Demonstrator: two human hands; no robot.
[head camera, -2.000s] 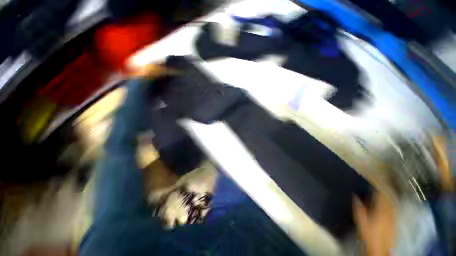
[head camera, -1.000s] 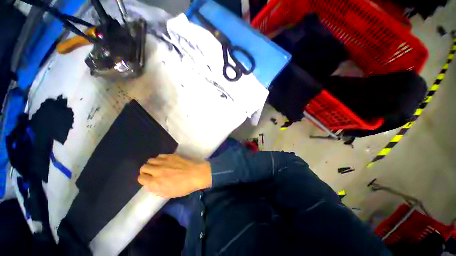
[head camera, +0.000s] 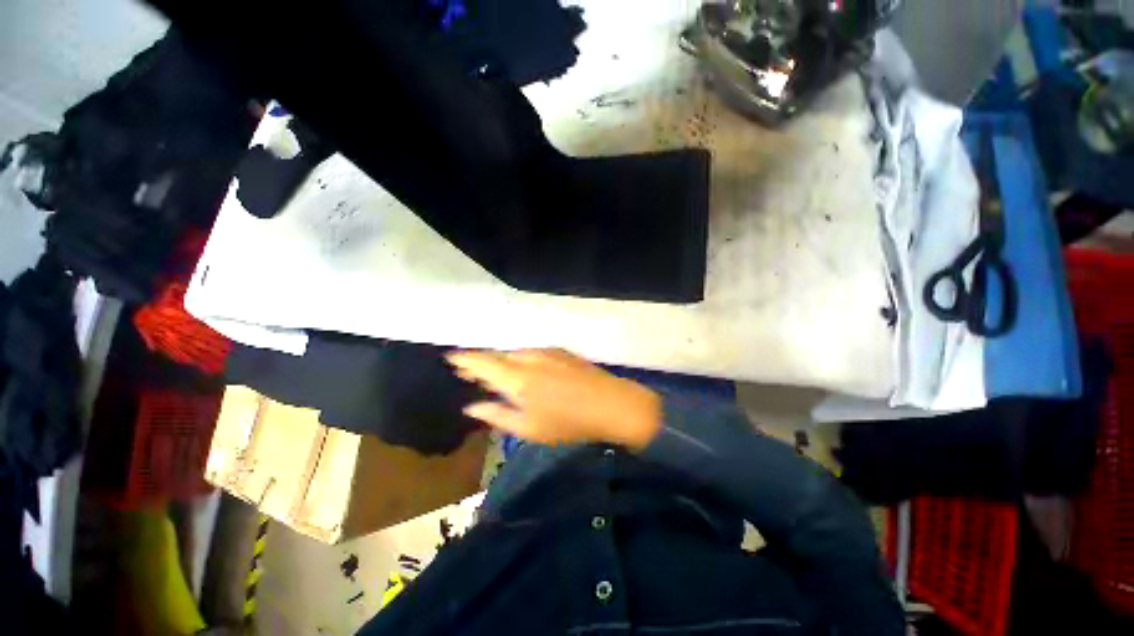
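A long black fabric panel (head camera: 622, 224) lies with its straight, squared end on the pale pressing table (head camera: 796, 286). Its other part widens towards the top left edge of the view and looks raised; what holds it there is not visible. My right hand (head camera: 553, 395) is slightly blurred at the near table edge, off the panel, with fingers apart. Its fingertips are at a bundle of black cloth (head camera: 392, 388) hanging over the edge; contact is unclear. My left hand is not in view. A shiny metal steam iron (head camera: 777, 56) stands at the far side.
Black-handled scissors (head camera: 974, 292) lie on a blue board (head camera: 1042, 286) at right, beside crumpled white cloth (head camera: 933, 236). Small black pieces (head camera: 535, 37) lie at the far side. A cardboard box (head camera: 286, 460) is below the near left edge. Red baskets (head camera: 958, 559) stand at right and left.
The view has turned. My right hand has left the black panel and moved to the hanging black bundle. The panel, flat on the table before, now stretches up towards the top left.
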